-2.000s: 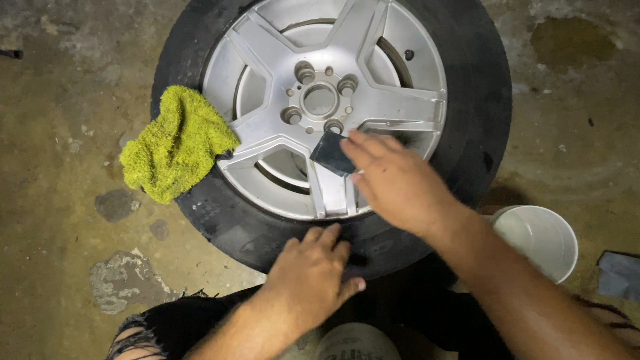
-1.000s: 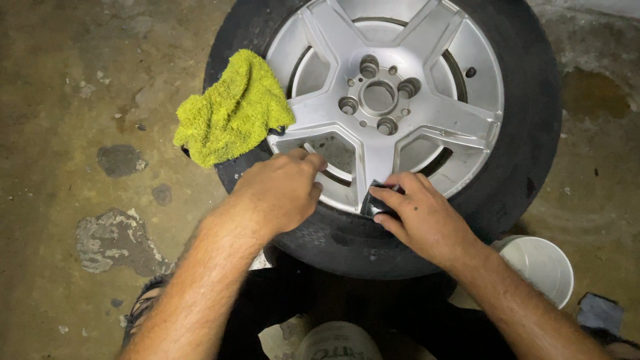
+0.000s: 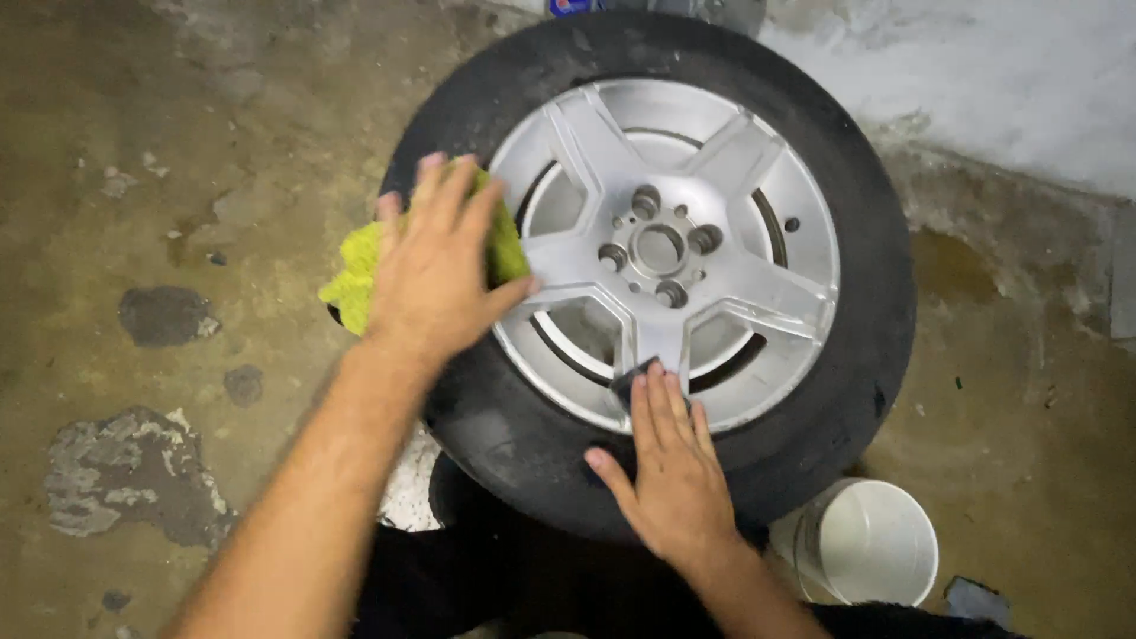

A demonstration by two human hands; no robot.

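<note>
A silver five-spoke alloy wheel [image 3: 621,169] with a black tire [image 3: 843,399] lies face up. My left hand [image 3: 439,266] rests spread on a yellow-green microfiber cloth [image 3: 355,275], which lies over the tire and rim edge at the left; whether the fingers grip it cannot be told. My right hand [image 3: 670,453] lies flat, its fingertips on a small dark sheet, likely sandpaper [image 3: 628,383], at the outer end of the lower spoke. Part of the sheet is hidden under the fingers.
A white plastic bucket [image 3: 879,541] stands at the lower right of the tire, and a grey scrap [image 3: 976,601] lies beside it. A pale wall or raised surface [image 3: 994,80] is at the upper right. The concrete floor [image 3: 266,160] is stained and patched.
My left hand has moved up and left from the lower rim opening onto the cloth. My right hand, pinching the dark sheet a second ago, now lies flatter over it.
</note>
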